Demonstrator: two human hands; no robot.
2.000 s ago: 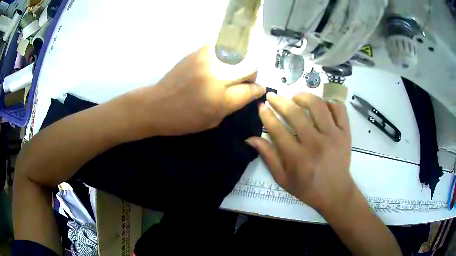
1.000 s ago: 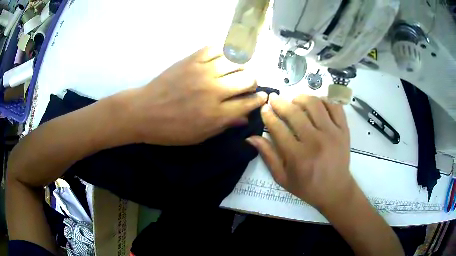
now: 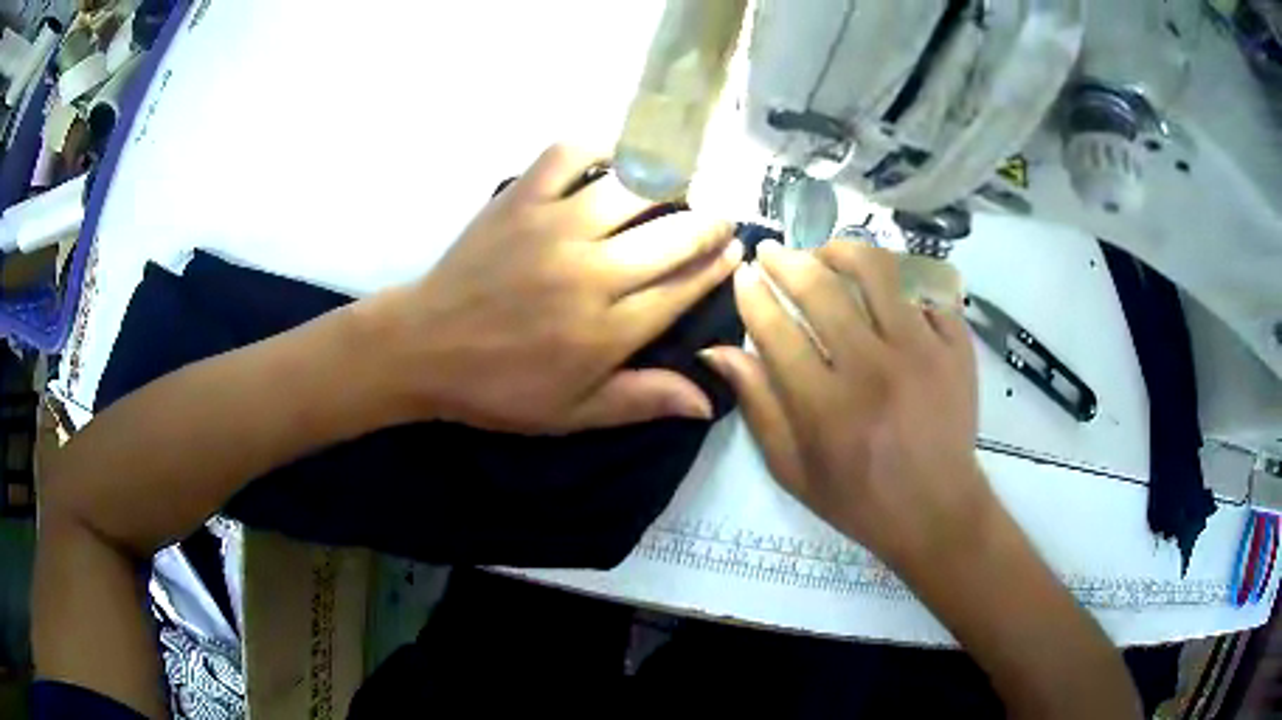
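The dark garment piece (image 3: pixel 478 485) lies on the white table in front of the machine, under and left of my hands. My left hand (image 3: pixel 562 303) is spread palm down on it, with fingertips near the fabric's upper right edge. My right hand (image 3: pixel 872 380) holds that edge at its fingertips, close beside my left fingertips. A small folded dark edge (image 3: pixel 759 236) shows just beyond the fingertips, in front of the needle area. My fingers partly hide the fabric's edge.
The sewing machine head (image 3: pixel 970 85) is at the upper right, the lamp tube (image 3: pixel 668 113) left of it. Thread snips (image 3: pixel 1038 363) and dark fabric strips (image 3: pixel 1167 408) lie right of my right hand. A printed ruler (image 3: pixel 787 560) runs along the front edge. A purple basket (image 3: pixel 106 211) is at left.
The fabric's upper edge has moved up towards the machine and now shows above my left fingers. My left thumb has come into view on the fabric. The whole view has shifted slightly.
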